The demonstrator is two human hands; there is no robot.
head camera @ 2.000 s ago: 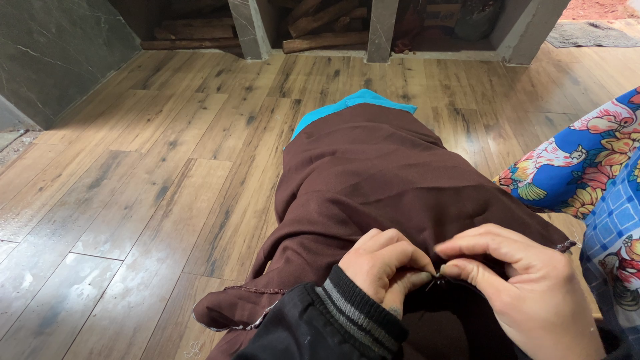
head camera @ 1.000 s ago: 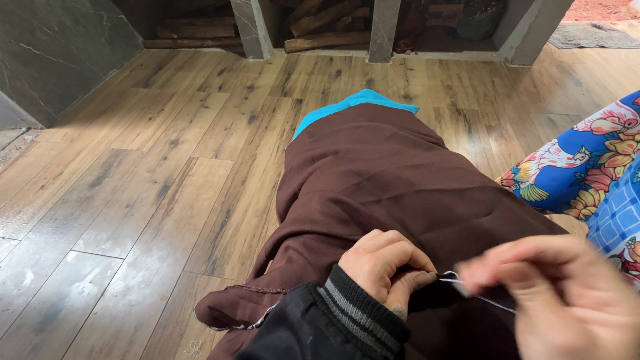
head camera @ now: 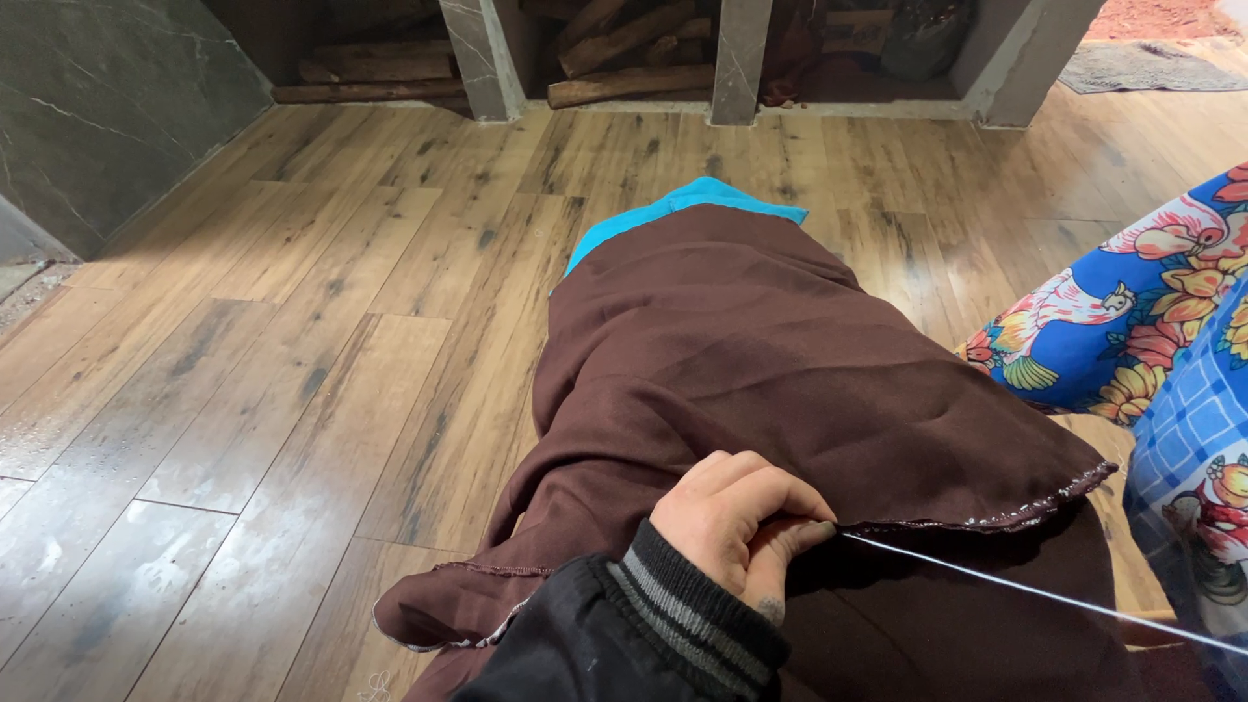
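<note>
Brown fabric [head camera: 760, 361] lies draped across the lower middle, with blue cloth [head camera: 682, 200] showing at its far end. My left hand [head camera: 746, 526], in a black sleeve with a grey striped cuff, pinches the edge of the fabric between thumb and fingers. From that pinch a white thread [head camera: 1024, 587] runs taut to the right edge of the view. White stitches line the fabric's edge [head camera: 1033, 515] to the right of my left hand. My right hand is out of view, and no needle can be seen.
Wood-look floor tiles [head camera: 322, 390] surround the fabric. Along the back, grey stone compartments hold firewood [head camera: 634, 83]. Printed blue floral cloth [head camera: 1092, 312] hangs at the right. A grey mat [head camera: 1150, 68] lies at the top right, and a loose bit of thread [head camera: 375, 685] is on the floor.
My right hand was beside my left at the fabric edge, then moved right and out of view. The thread now stretches long and straight. My left hand keeps its pinch.
</note>
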